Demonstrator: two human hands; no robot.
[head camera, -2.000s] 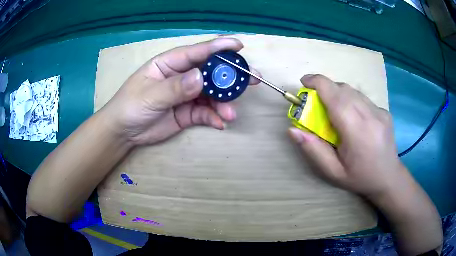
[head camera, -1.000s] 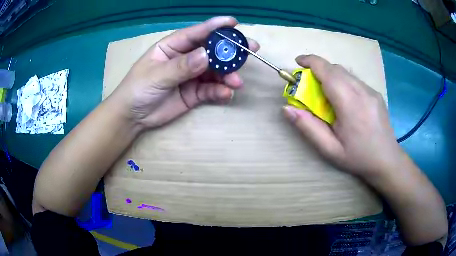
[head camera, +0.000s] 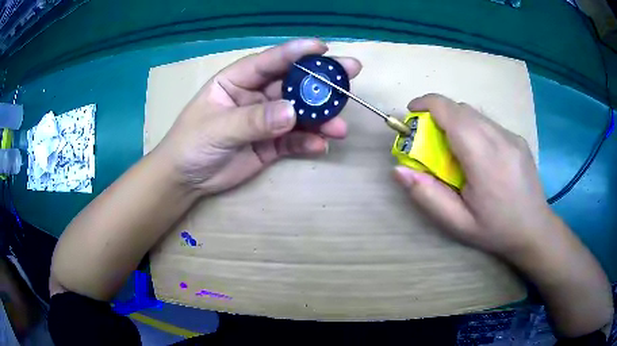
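Observation:
My left hand holds a small round black wheel by its edge, its face with a ring of small white dots and a pale centre towards me. My right hand holds a yellow tool. A brass collar joins the tool to a long thin silver shaft. The shaft lies across the wheel's face, its tip at the upper left of the face. Whether it touches the wheel I cannot tell. Both hands are over the tan cardboard mat.
White speckled paper with a crumpled piece lies left of the mat on the green bench. Translucent bottles with a yellow item are at the far left edge. A dark cable runs at the right. A blue stool part shows lower left.
The wheel has turned slightly in my left hand, so its dots sit differently under the shaft. The view has shifted slightly. Both hands keep their grips.

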